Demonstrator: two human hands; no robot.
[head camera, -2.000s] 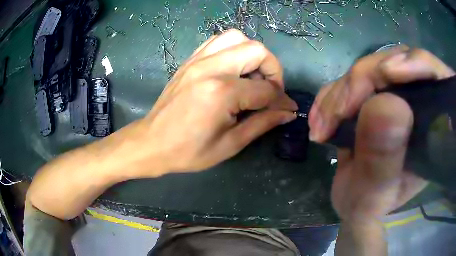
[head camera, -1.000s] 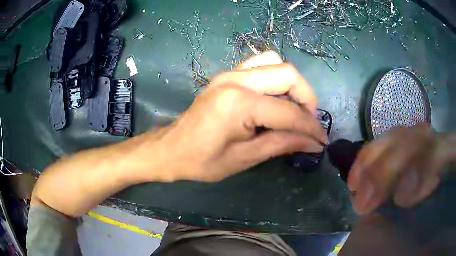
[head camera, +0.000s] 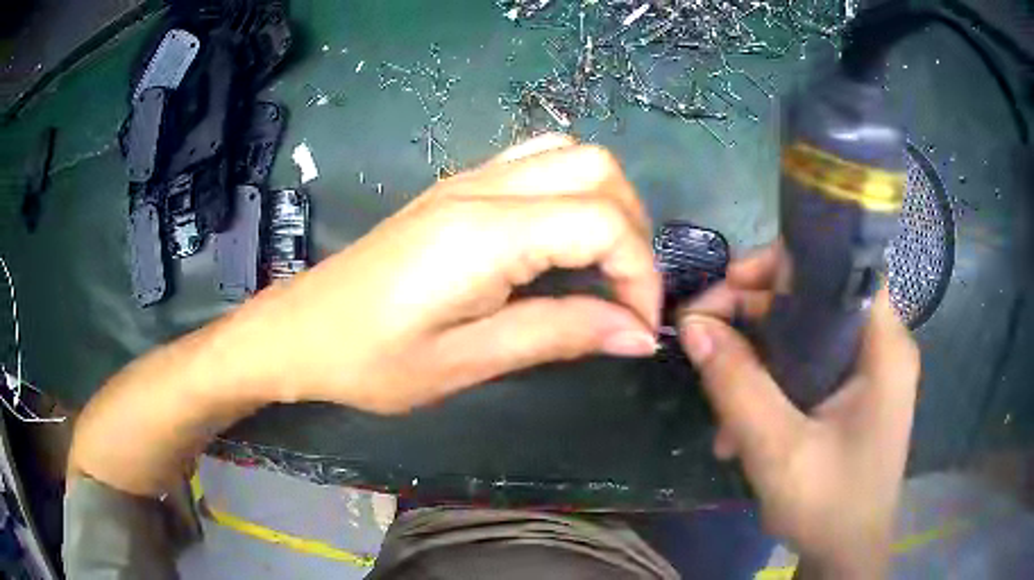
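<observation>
A black plastic housing (head camera: 692, 252) lies on the green mat, partly hidden by my fingers. My left hand (head camera: 488, 283) is over its left side, thumb and fingertips pinched at one end of a tiny light sliver (head camera: 668, 331), perhaps a metal piece. My right hand (head camera: 794, 419) is wrapped round a thick dark electric screwdriver (head camera: 833, 238) with a yellow band, its cord at the top. My right thumb and forefinger meet the sliver's other end. The screwdriver's bit cannot be made out.
A heap of black housings and smooth grey plates (head camera: 204, 147) lies at left. Thin metal pins (head camera: 635, 57) are scattered at the far edge. A round dimpled tray (head camera: 924, 244) is partly behind the screwdriver. A thin white cord (head camera: 14, 374) is at the left edge.
The screwdriver has swung upright in my right hand and now partly covers the tray. My right thumb and forefinger have come to my left fingertips. More of the housing shows.
</observation>
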